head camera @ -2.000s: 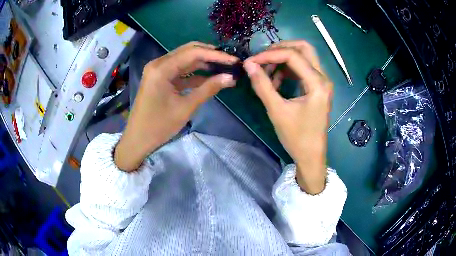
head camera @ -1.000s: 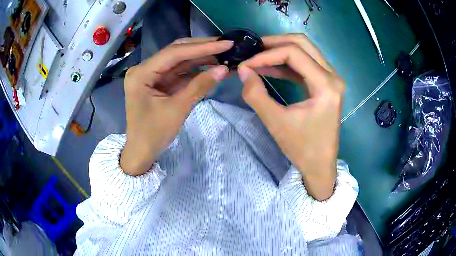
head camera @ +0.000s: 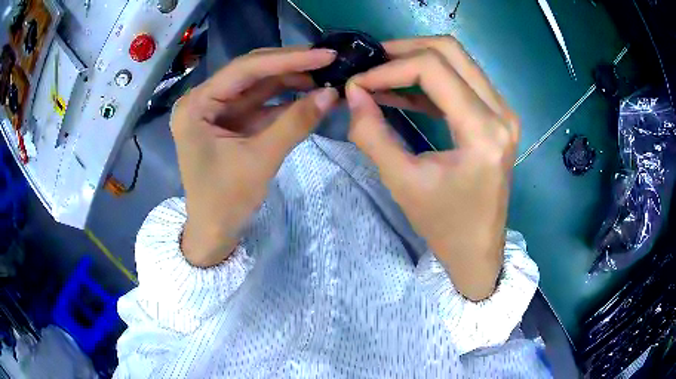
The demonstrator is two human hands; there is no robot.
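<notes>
A round black plastic housing [head camera: 350,58] is held up in front of my chest, near the top centre of the view, above the edge of the green mat. My left hand [head camera: 236,141] grips its left side between thumb and fingers. My right hand [head camera: 445,141] touches its right and lower edge with thumb and fingertips pinched together. Whether a small leaded part is between the right fingertips cannot be told; the fingers hide it.
On the green mat [head camera: 511,200] lie tweezers [head camera: 557,38], a black ring or cap [head camera: 578,154], another black piece [head camera: 605,78] and a clear plastic bag [head camera: 641,178]. Black trays [head camera: 630,318] border the right. A white control panel [head camera: 96,159] stands left, a blue stool [head camera: 87,305] below.
The view has tilted down, so the red parts pile has left the top edge. The black housing has turned to show its face. Both hands still hold it, now slightly higher than a second ago.
</notes>
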